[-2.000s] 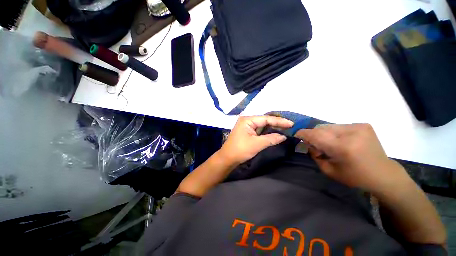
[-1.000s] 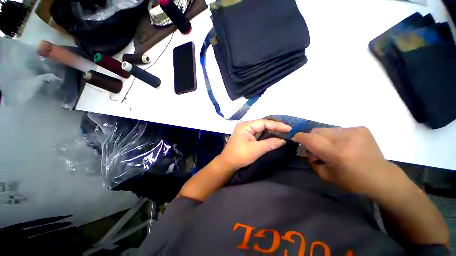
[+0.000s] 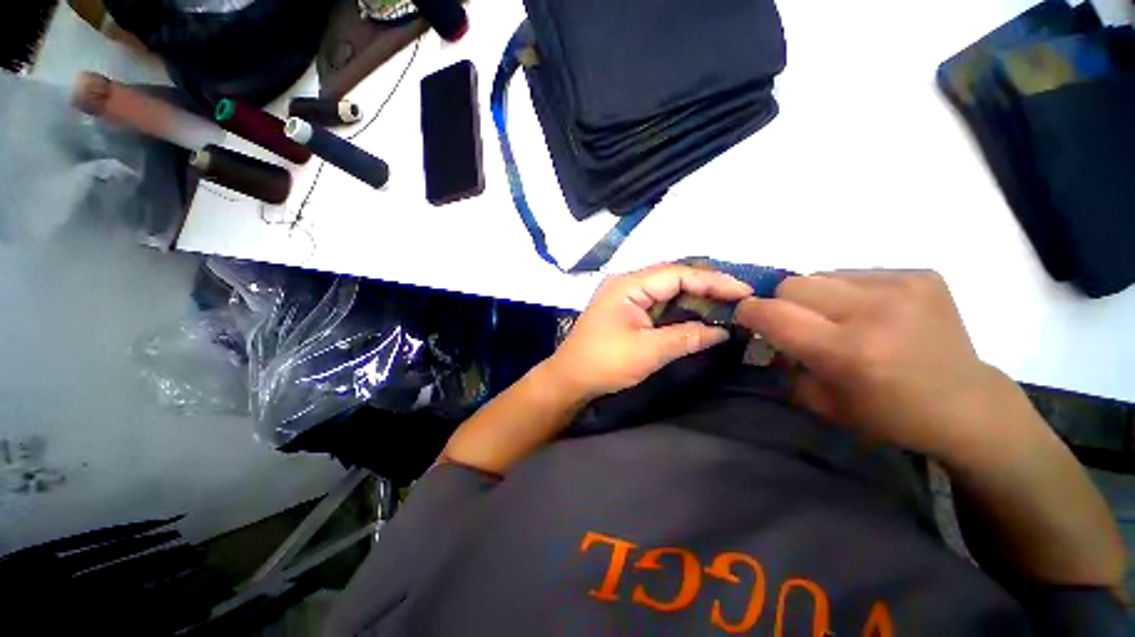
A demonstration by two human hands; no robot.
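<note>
A dark cloth piece with a blue and olive checked band [image 3: 734, 271] is bunched at the front edge of the white table. My left hand [image 3: 629, 330] pinches it between thumb and fingers from the left. My right hand [image 3: 871, 355] is closed at the band just to the right, fingertips almost touching my left fingertips. Whether my right fingers hold a small tool is hidden. The lower part of the piece hangs dark against the dark top and is hard to tell from it.
A thick stack of dark pieces [image 3: 660, 75] lies at centre, with a blue strip [image 3: 520, 187] looping around its left. A fanned pile [image 3: 1070, 149] lies right. A phone [image 3: 451, 132], several thread spools [image 3: 339, 152] and a black bag [image 3: 230, 50] lie left. Clear plastic [image 3: 286, 348] hangs below.
The view has shifted slightly, so table things sit higher. Both hands remain at the band; my right fingers have moved a little and the band between the hands is folded differently.
</note>
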